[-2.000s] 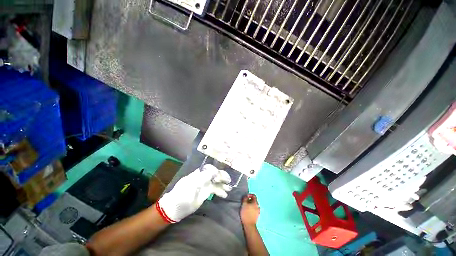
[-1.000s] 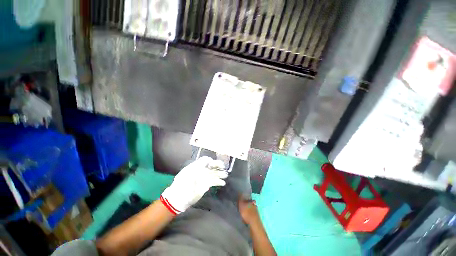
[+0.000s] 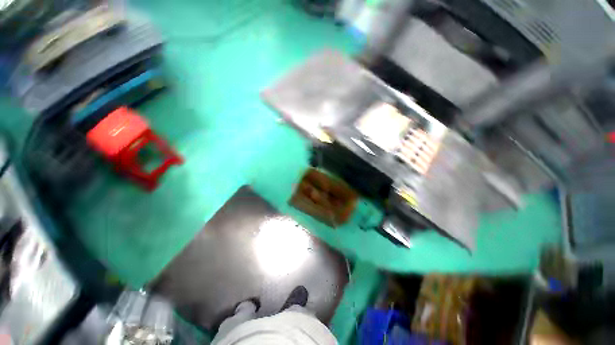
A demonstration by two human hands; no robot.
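The view is blurred and neither of my hands shows. A grey metal table [image 3: 324,91] stands ahead to the right. On its middle lie a pale, bright flat piece [image 3: 383,127] and, beside it, a peach-coloured piece with rows of darker spots [image 3: 419,149]. Blur hides what they are. A dark, smooth floor plate [image 3: 202,259] lies at my feet, with a round white glare on it. The silver mould plate held before cannot be made out.
A red stool [image 3: 125,138] stands on the green floor at the left. An open brown cardboard box [image 3: 324,197] is on the floor by the table. Grey machines [image 3: 438,57] stand behind the table. Blue and brown boxes [image 3: 384,327] are at the bottom right.
The view has swung away from the slatted bed to the floor and another table. My gloved left hand with the silver plate, and my bare right hand, have left the picture.
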